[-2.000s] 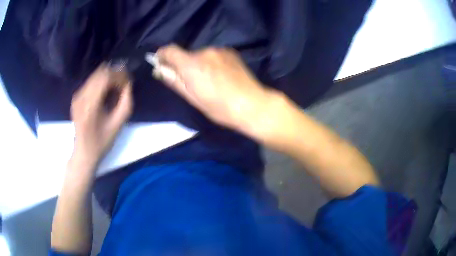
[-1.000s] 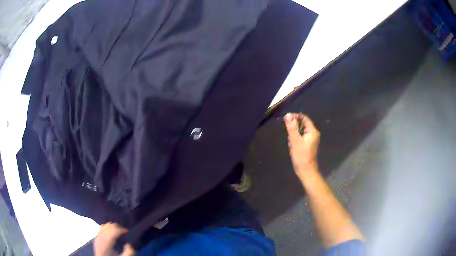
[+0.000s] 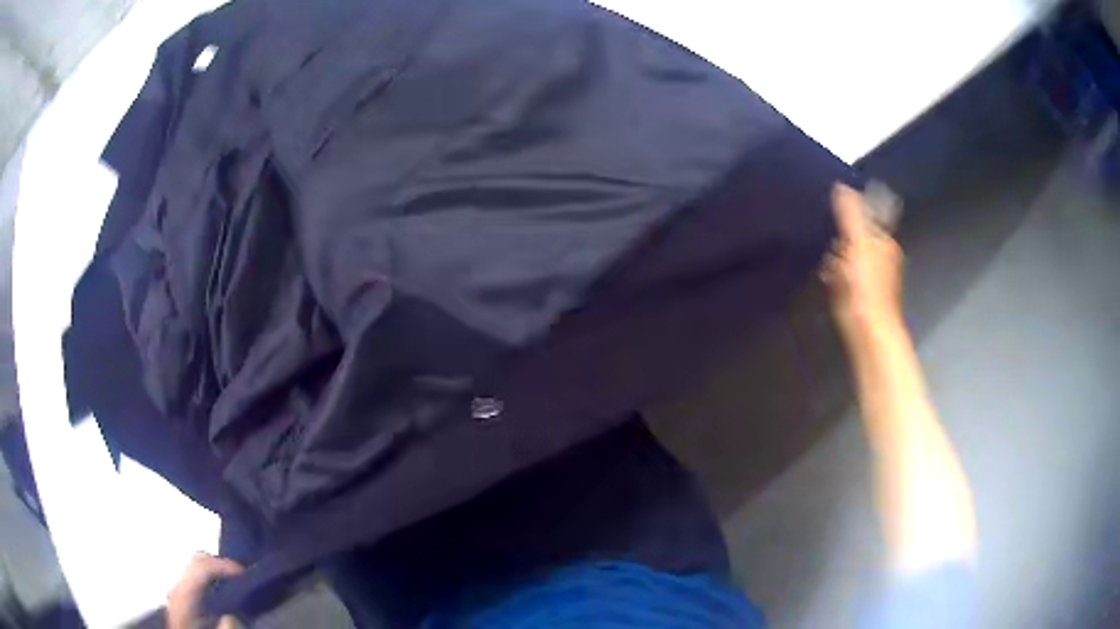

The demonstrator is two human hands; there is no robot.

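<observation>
A dark navy jacket (image 3: 455, 184) covers much of the view, with its shinier, wrinkled lining showing. Its front edge runs taut from lower left to right and hangs past the table edge. A round silvery button (image 3: 486, 407) lies near the lower middle of that edge. My left hand (image 3: 200, 592), partly cut off by the bottom edge, grips the jacket's lower-left end. My right hand (image 3: 867, 264) is at the jacket's right corner, fingers closed on it. A blurred pale object (image 3: 882, 204) shows at its fingertips; I cannot tell what it is.
The jacket lies on a white table (image 3: 884, 62), whose edge runs diagonally at upper right. Grey floor (image 3: 1032, 406) lies to the right. A dark blue item (image 3: 1066, 74) is at the far upper right. A small white patch (image 3: 205, 57) shows on the jacket's upper left.
My right hand has moved up and right, from free above the floor to the jacket's corner. The jacket edge is now stretched to the right. My left hand has shifted slightly left.
</observation>
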